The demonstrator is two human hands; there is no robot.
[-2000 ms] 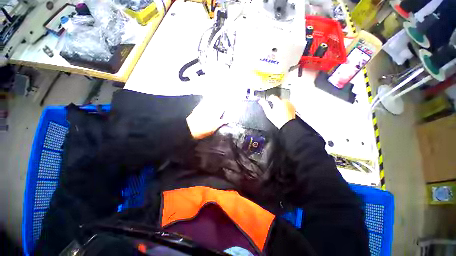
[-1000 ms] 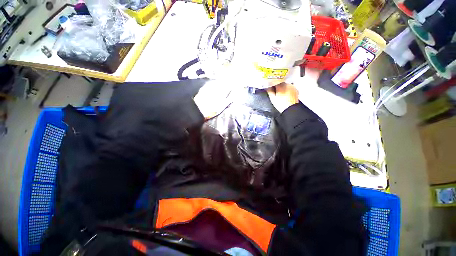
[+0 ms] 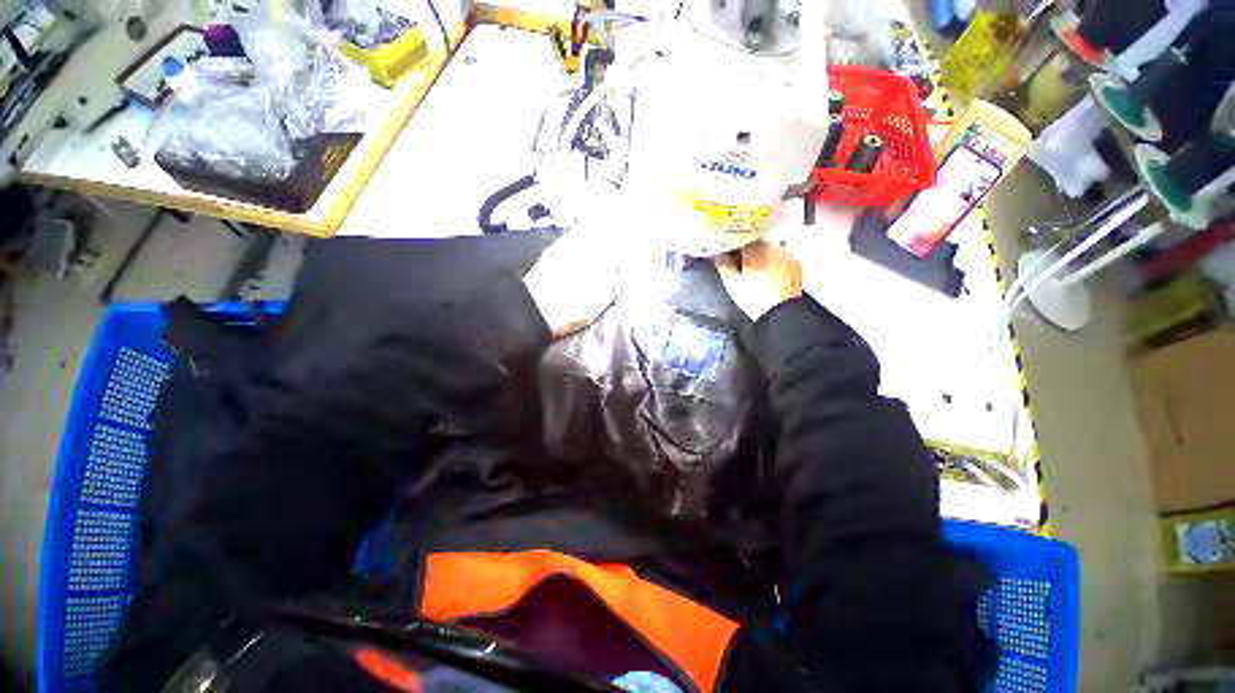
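Note:
The black garment [image 3: 406, 305] lies over the table's front edge and my lap. Its glossy, crinkled lining [image 3: 637, 399] faces up between my arms, with a blue woven label [image 3: 695, 349] on it. My left hand [image 3: 576, 282] lies on the garment left of the needle area; glare washes out its fingers. My right hand [image 3: 763, 278] rests on the cloth just right of the needle area, fingertips partly hidden under the machine head. The white sewing machine [image 3: 725, 149] stands over the cloth between my hands. The needle area is overexposed.
A red basket [image 3: 921, 142] with black spools stands right of the machine, beside a smartphone [image 3: 954, 198] on a black stand. A black curved hose [image 3: 501, 206] is at left. Blue crates [image 3: 68, 447] flank me. Clear bags [image 3: 251, 115] lie on the left table. Thread cones hang at upper right.
Compared with two seconds ago, the lining and label sit closer to the machine and the label is brightly lit. Both hands are drawn nearer the head. Since one second ago, little has changed.

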